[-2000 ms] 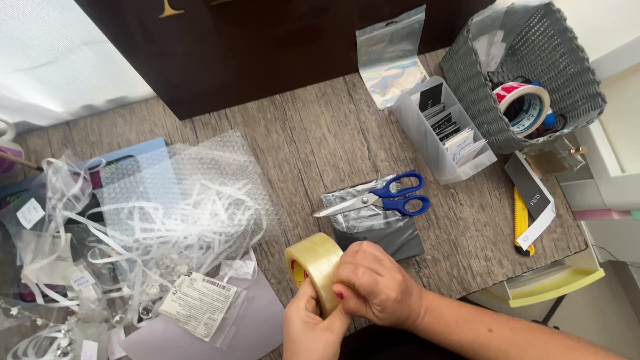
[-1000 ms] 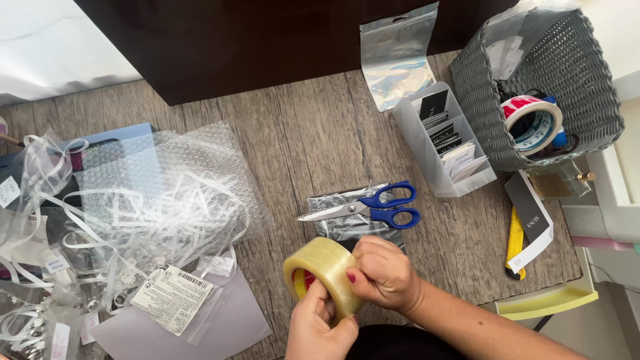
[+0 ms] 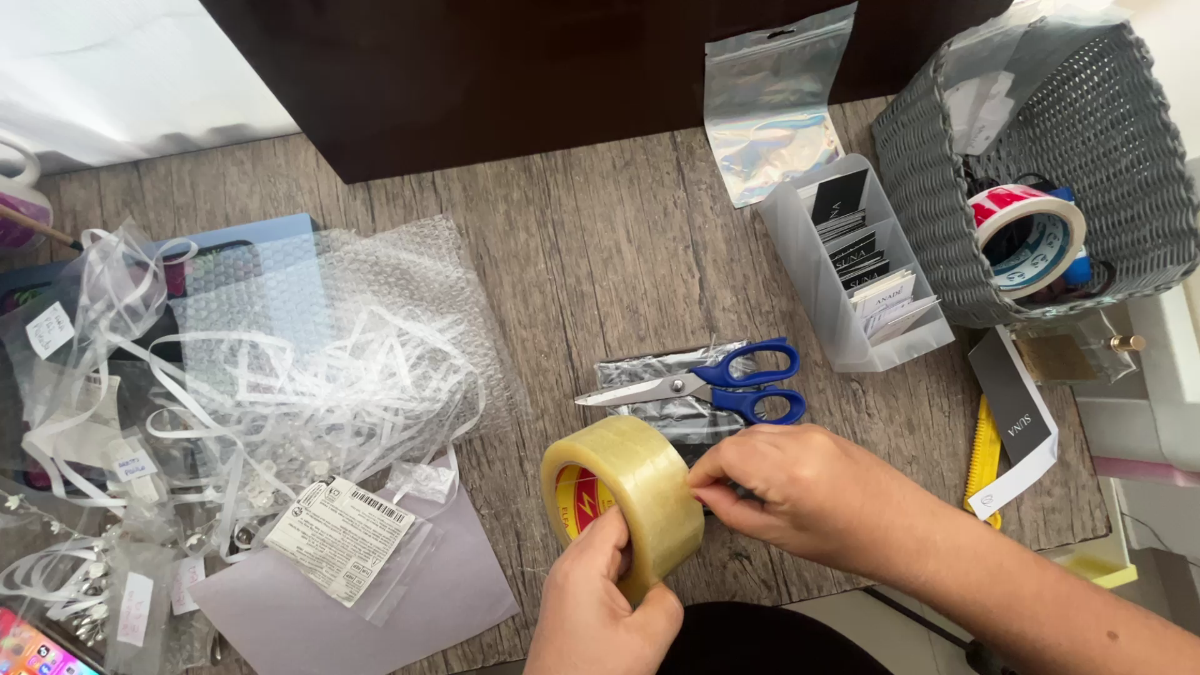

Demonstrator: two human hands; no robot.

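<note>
My left hand (image 3: 605, 600) grips a wide roll of clear yellowish packing tape (image 3: 656, 487) from below, fingers inside its core. The thumb and fingertips of my right hand (image 3: 783, 487) are pinched against the roll's right side; whether they hold a tape end cannot be told. Just above the roll, scissors with blue handles (image 3: 750, 380) lie on a dark packet in clear plastic (image 3: 656, 361), their blades pointing left. The packet's lower part is hidden by the tape and my right hand.
Left: bubble wrap (image 3: 422, 253), white ribbons, small bags and a lilac sheet (image 3: 450, 600). Right: a plastic card holder (image 3: 872, 352), a woven basket (image 3: 923, 178) with a tape roll (image 3: 1069, 220), a yellow cutter (image 3: 982, 450). A dark brown panel (image 3: 562, 75) stands behind, beside a silvery zip bag (image 3: 769, 103).
My left hand still holds the tape roll. My right fingers remain at its side, their grip slightly changed. The scissors and packet have stayed in place.
</note>
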